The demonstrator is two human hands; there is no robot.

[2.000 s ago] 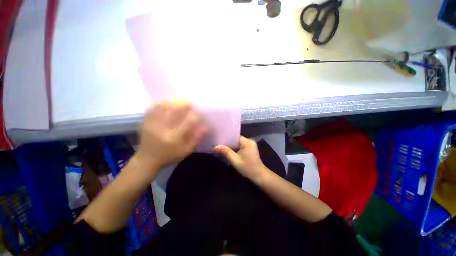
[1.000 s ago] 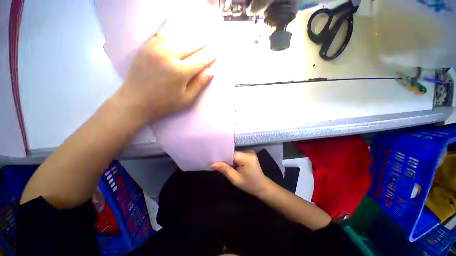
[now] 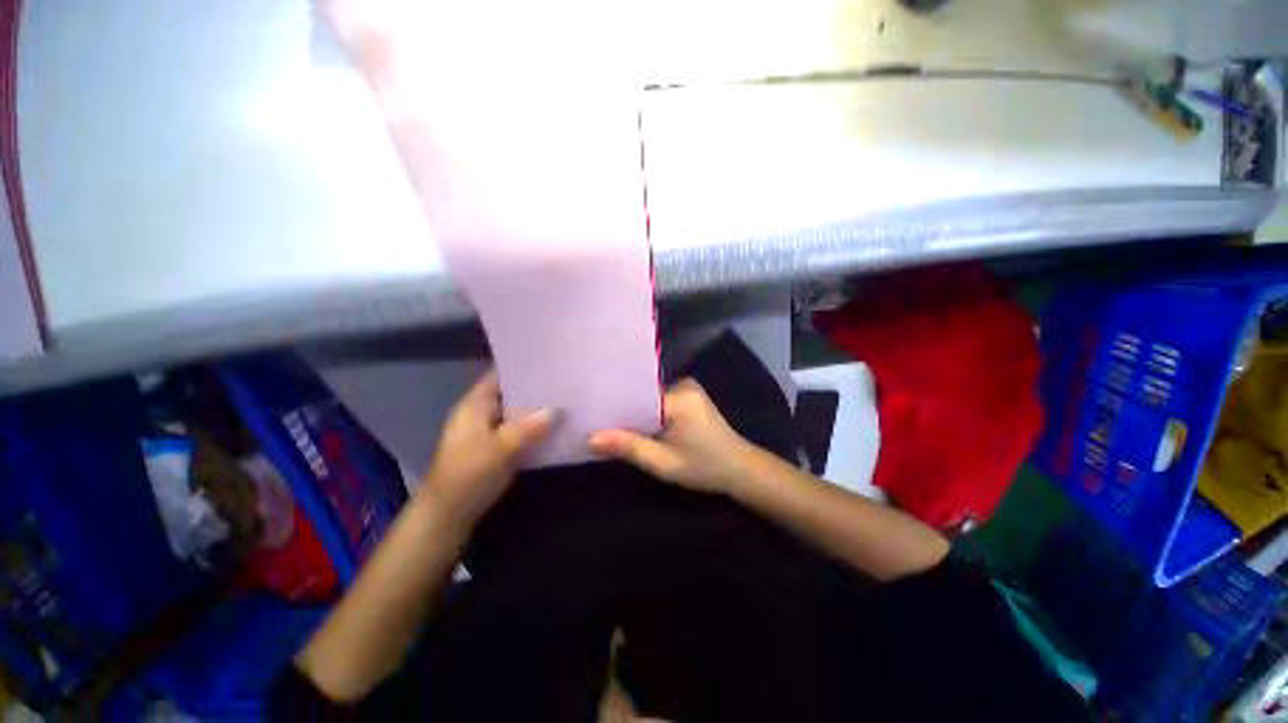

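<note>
A pale pink piece [image 3: 572,318] runs from the white table over its front edge towards my lap. A thin red edge shows along its right side. Its upper part is washed out by lamp glare. My left hand [image 3: 487,438] holds its lower left corner, thumb on top. My right hand [image 3: 685,438] holds its lower right corner, thumb on top. The fingers beneath the piece are hidden. The needle area is not in view.
Red-edged stacked pieces [image 3: 21,254] lie at the table's far left. A small green-orange tool [image 3: 1167,108] lies at the far right. Below the grey table edge [image 3: 961,233] are a red cloth heap [image 3: 939,396] and blue crates [image 3: 1130,410] on both sides.
My left hand has moved from on top of the piece down to its lower left corner. The view has shifted down, so the scissors and machine parts have mostly left the picture.
</note>
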